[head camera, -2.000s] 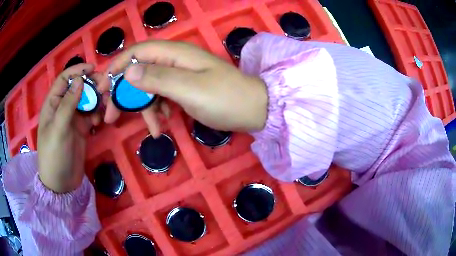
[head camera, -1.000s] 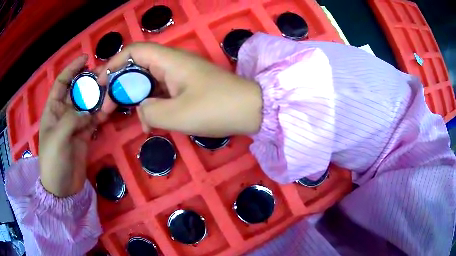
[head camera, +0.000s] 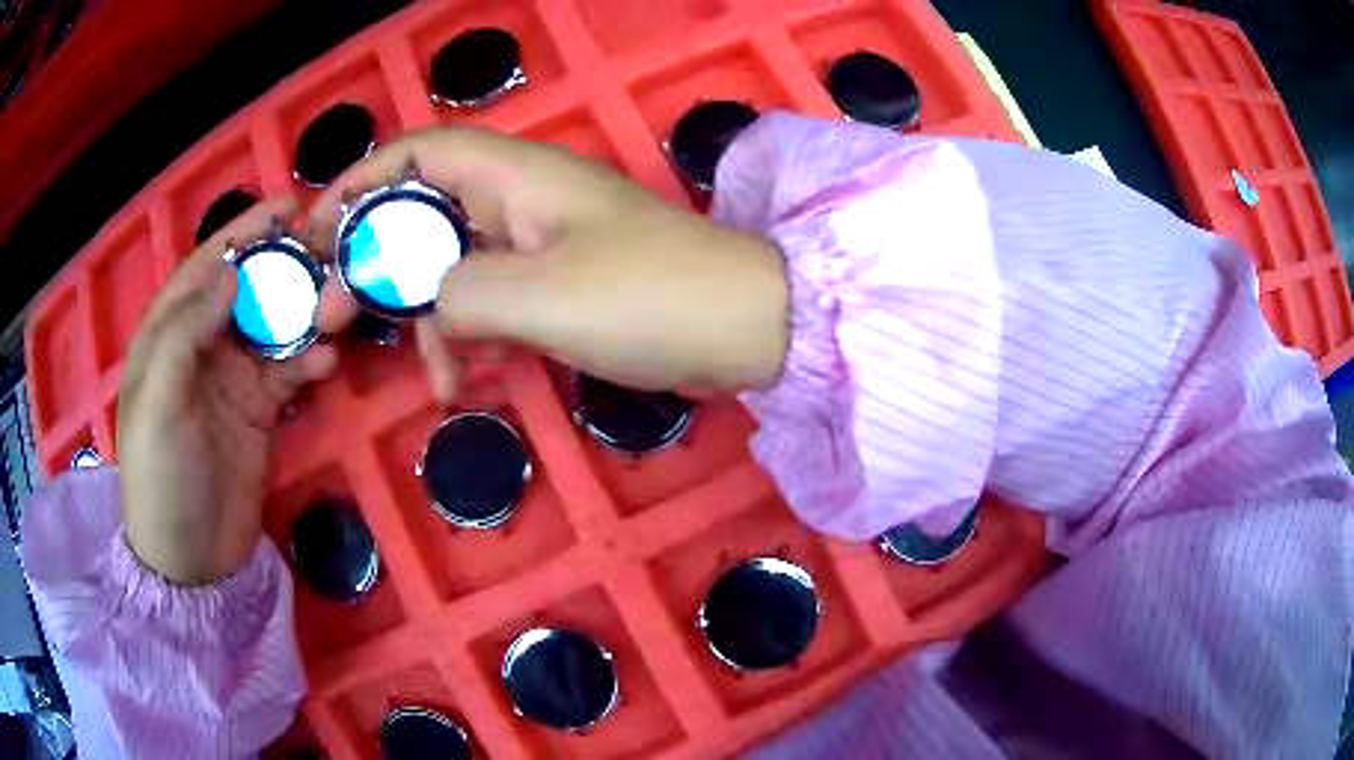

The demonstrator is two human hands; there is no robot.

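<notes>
My left hand [head camera: 193, 401] holds a round smartwatch [head camera: 276, 297] by its rim. My right hand [head camera: 594, 275] holds another round smartwatch [head camera: 400, 250] between thumb and fingers, close beside the first. Both faces point up at me. Their lit displays are mostly white, with a light blue part at the left. Both watches are above the red-orange turnover tray [head camera: 520, 569]. Several dark round watches lie in its square pockets, one to a pocket, such as this dark watch [head camera: 474, 469]. My right forearm hides part of the tray.
A smaller red-orange tray [head camera: 1262, 141] is at the upper right with a small pale item [head camera: 1244, 187] on it. Red-orange trays [head camera: 149, 89] show behind at the upper left. White paper [head camera: 1094, 158] sticks out beyond my right sleeve.
Both displays went from mostly blue to mostly white. My right thumb has moved from the watch's face to its lower edge. Both watches have tilted to face me more.
</notes>
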